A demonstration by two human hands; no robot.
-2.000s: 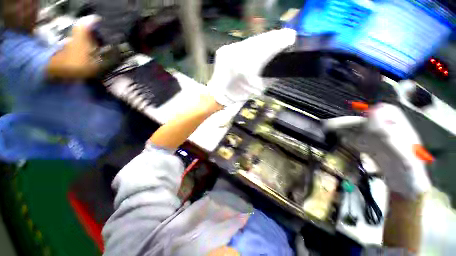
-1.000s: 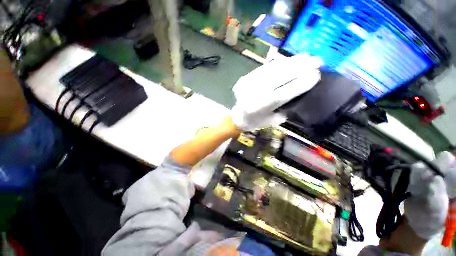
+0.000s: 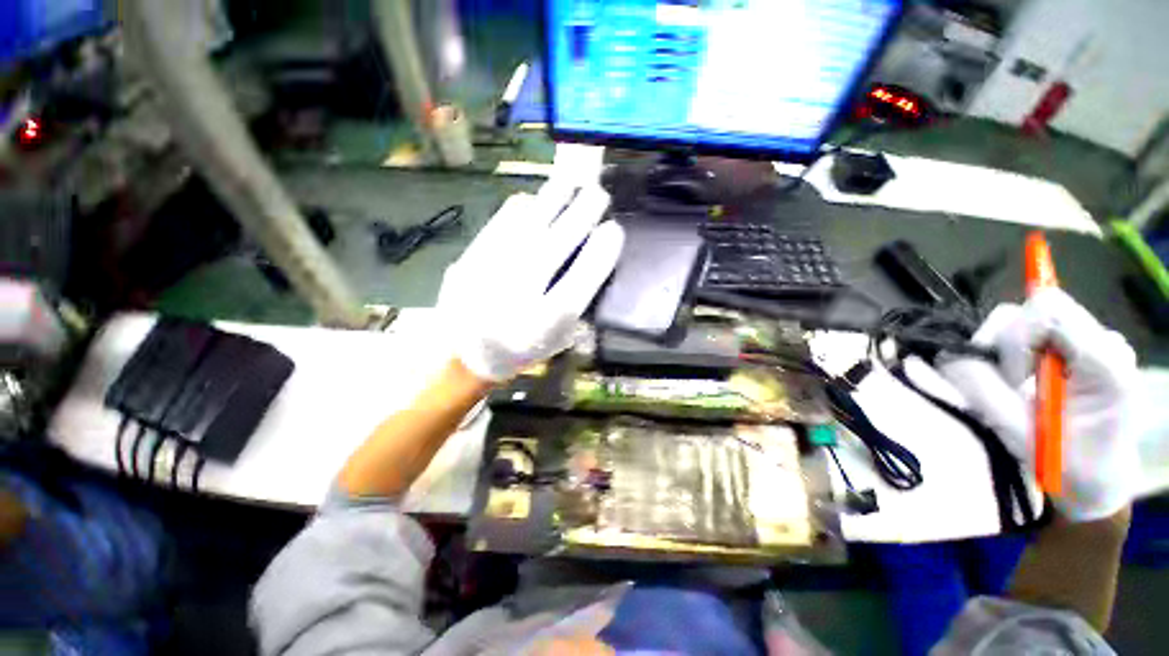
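My left hand, in a white glove, is at the left edge of a tilted black power adapter, appearing to hold it; the contact is partly hidden. A second black adapter lies below it on the rear test fixture. The front test fixture holds no adapter and has shiny, yellowish wrinkled film. My right hand, gloved, grips an orange marker pen. Black coiled cord runs to its fingers and hangs below them.
A keyboard and bright monitor stand behind the fixtures. Several adapters lie on the left bench with cables hanging forward. A black cord loop and green connector are at the fixtures' right.
The view has turned toward the bench's front. The adapter at my left hand is lower, nearer the rear fixture. My right hand and its cord are more fully in view.
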